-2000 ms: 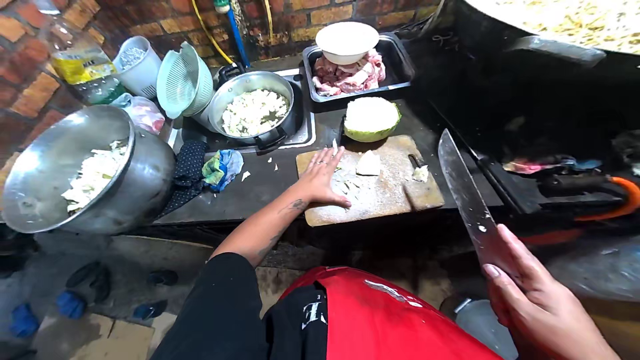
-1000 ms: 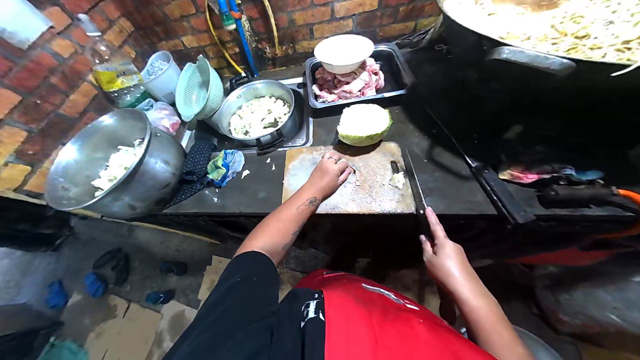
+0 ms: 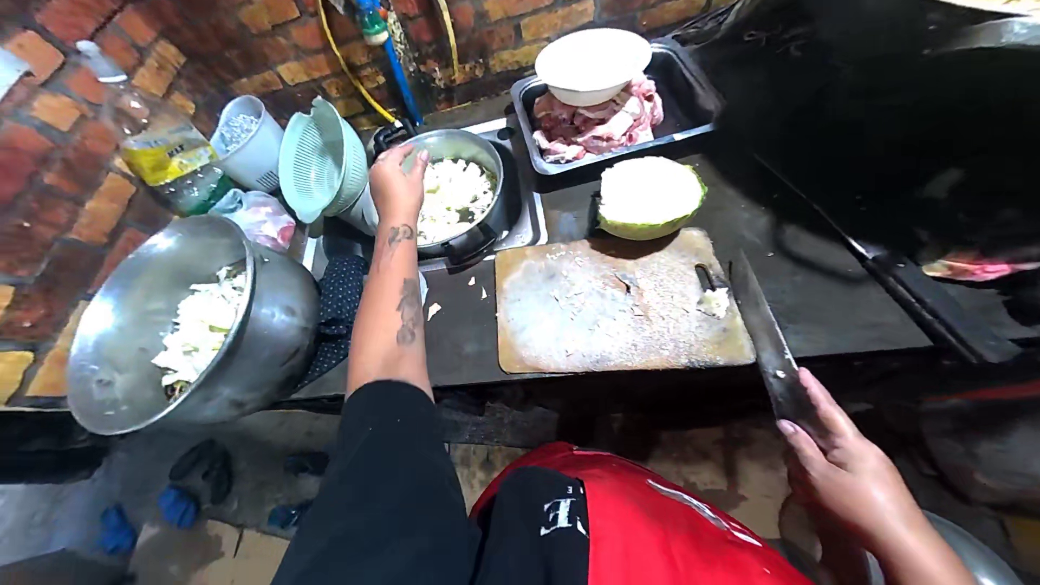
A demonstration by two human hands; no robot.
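My left hand (image 3: 398,183) is over the left rim of a metal pot (image 3: 479,166) that holds chopped pale vegetable pieces (image 3: 455,195); its fingers are bent, and whether anything is between them cannot be made out. My right hand (image 3: 841,463) grips a long-bladed knife (image 3: 764,325), its blade pointing up beside the right edge of a worn cutting board (image 3: 585,309). A small white scrap (image 3: 715,302) lies near the board's handle slot. Behind the board sits a cut cabbage (image 3: 650,199), cut face up, green outside.
A large tilted metal pot (image 3: 276,325) with chopped pieces stands at left. Behind are a green colander (image 3: 313,158), a white plastic container (image 3: 248,146) and an oil bottle (image 3: 166,150). A black tray (image 3: 691,89) holds raw meat (image 3: 601,122) and a white bowl (image 3: 593,61). Dark long-handled metalware (image 3: 926,301) lies at right.
My left hand has moved from the board to the metal pot at its left. The pieces that lay around that hand on the board are gone. The knife stays in my right hand.
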